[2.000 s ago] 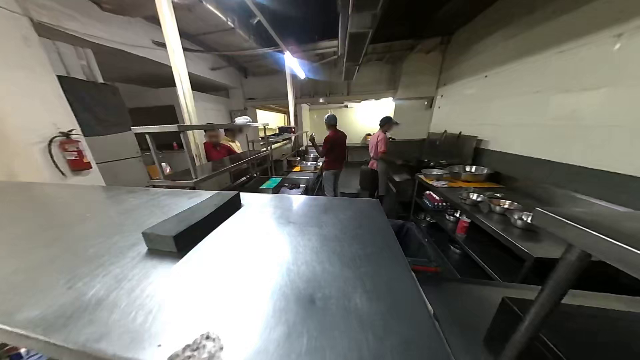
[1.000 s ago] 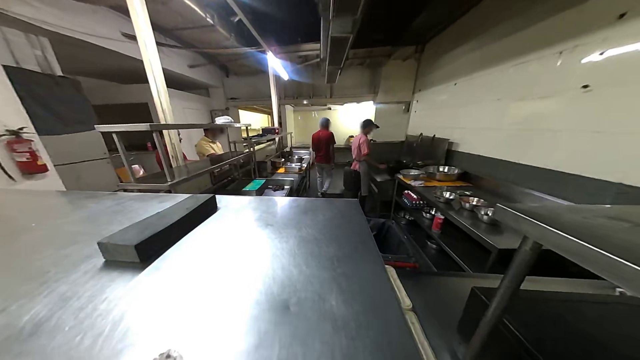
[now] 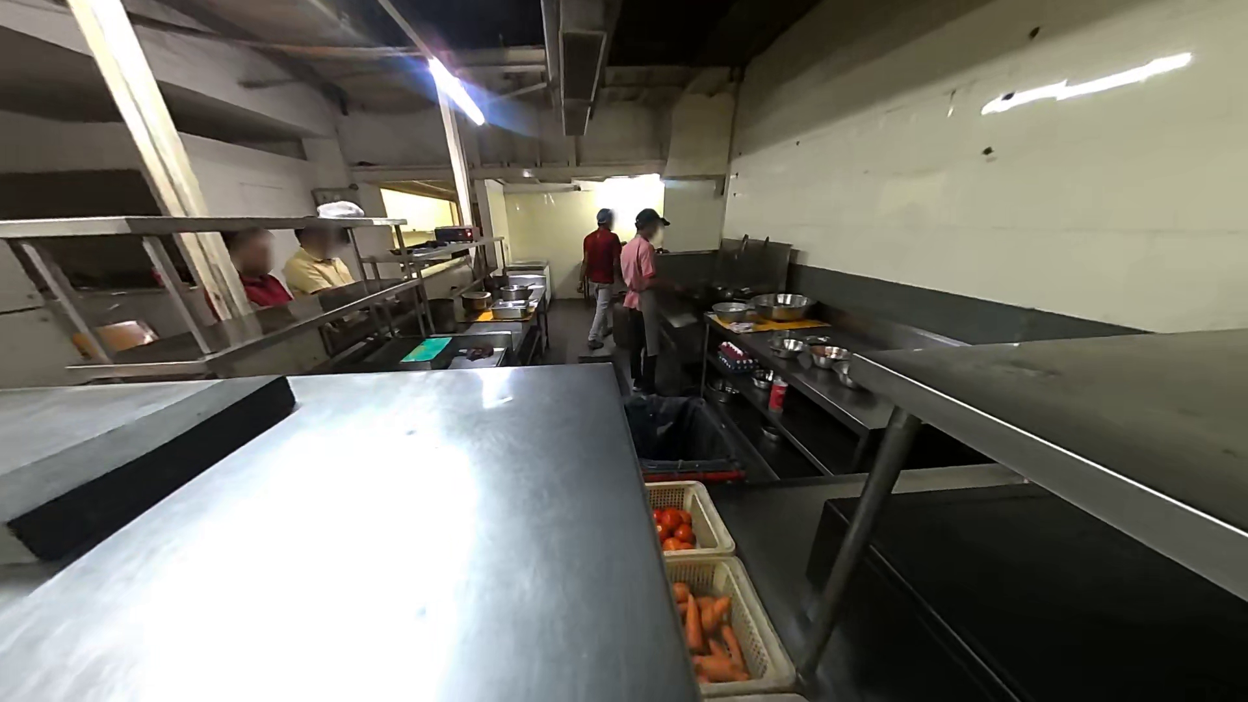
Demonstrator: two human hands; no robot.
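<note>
Neither my left hand nor my right hand shows in the head view, so what they hold or touch is hidden. Close in front of me is a stainless steel surface (image 3: 526, 507) with a long dark block (image 3: 156, 448) lying on its left part. Below its right edge stand two cream plastic baskets. Red tomatoes (image 3: 673, 527) lie in the farther basket (image 3: 719, 522), and carrots (image 3: 694, 624) fill part of the nearer basket (image 3: 768, 639).
A black-lined bin (image 3: 682, 429) stands beyond the baskets. Metal bowls (image 3: 783, 306) sit on the right counter. A steel shelf (image 3: 1072, 419) juts in at right. Two people (image 3: 639, 268) stand in the aisle; two more (image 3: 317, 263) are behind the left shelving.
The two baskets, with tomatoes and carrots visible, have come into fuller view beside the steel surface. The person in dark red has turned and moved beside the person in pink.
</note>
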